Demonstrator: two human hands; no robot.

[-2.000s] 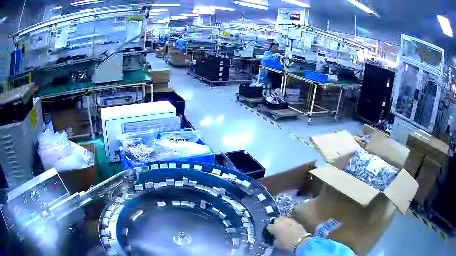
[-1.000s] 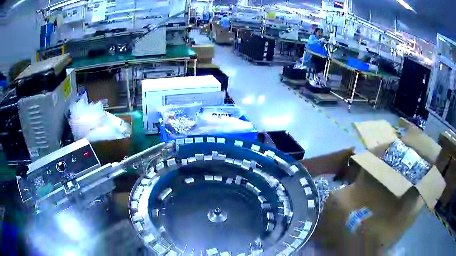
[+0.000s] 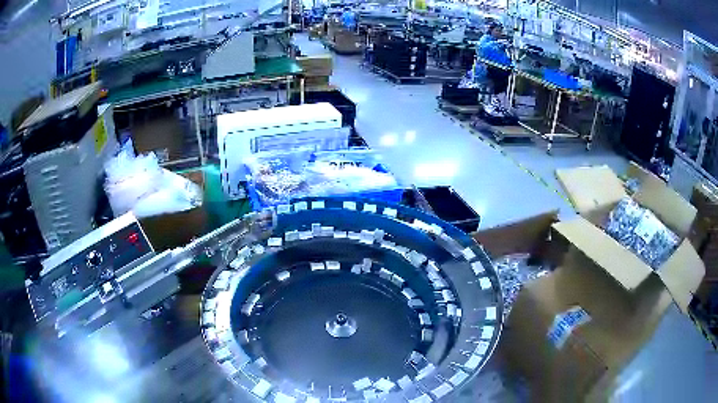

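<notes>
A round metal vibratory bowl feeder (image 3: 291, 315) stands right in front of me, with a central knob (image 3: 341, 325). Small white rectangular parts (image 3: 324, 266) line its spiral ledges, some with thin wire legs near the lower rim. A straight linear feed track (image 3: 177, 256) runs from the bowl to the left over a low machine. A sloped control panel (image 3: 98, 256) with a black knob and a red switch is at the left. Neither of my hands is in the picture.
An open brown carton (image 3: 582, 315) with silvery bags (image 3: 642, 228) stands right of the bowl. Behind the bowl are a blue bin (image 3: 323, 197), a white case (image 3: 275, 118) and a black crate (image 3: 447, 206). A louvred machine (image 3: 67, 177) is left. A person in blue (image 3: 494, 55) is far back.
My hand, at the bowl's right rim two seconds ago, is out of the picture. The view has turned left, so the bowl and carton appear further right. Parts have shifted along the ledges.
</notes>
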